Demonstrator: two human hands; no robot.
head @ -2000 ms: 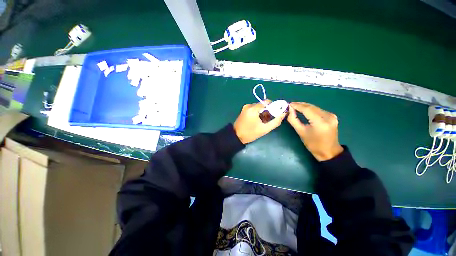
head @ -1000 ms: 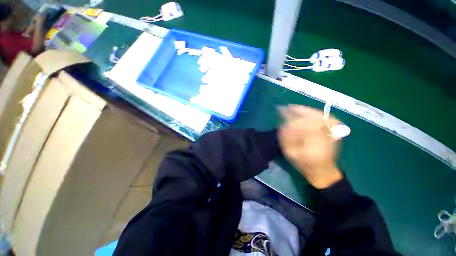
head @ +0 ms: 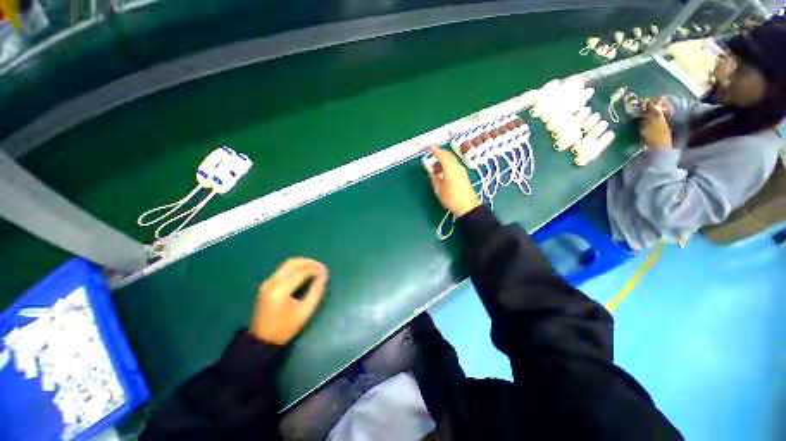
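Observation:
My right hand (head: 454, 183) is around a corded unit (head: 430, 162), white with a brown face, at the left end of the row of units (head: 493, 142). The unit's white cord loop (head: 445, 226) hangs below the hand. The row stands side by side against the white rail, brown and white with blue marks, cords toward me. My left hand (head: 291, 300) is over the green bench at the left, fingers curled with a gap to the thumb, holding nothing. Most of the held unit is hidden by my fingers.
Blue bin (head: 127, 362) with small white pieces is at lower left. White rail (head: 345, 178) and post (head: 65, 215) border the green conveyor, which carries corded units (head: 226, 169). Cream bodies (head: 570, 121) are piled farther right, beside a person in a grey sleeve (head: 672, 189). A blue stool (head: 586, 250) is below.
The view has swung right. My hands, earlier together at a unit, are now apart. My right hand has moved with a unit to the row; my left hand is empty.

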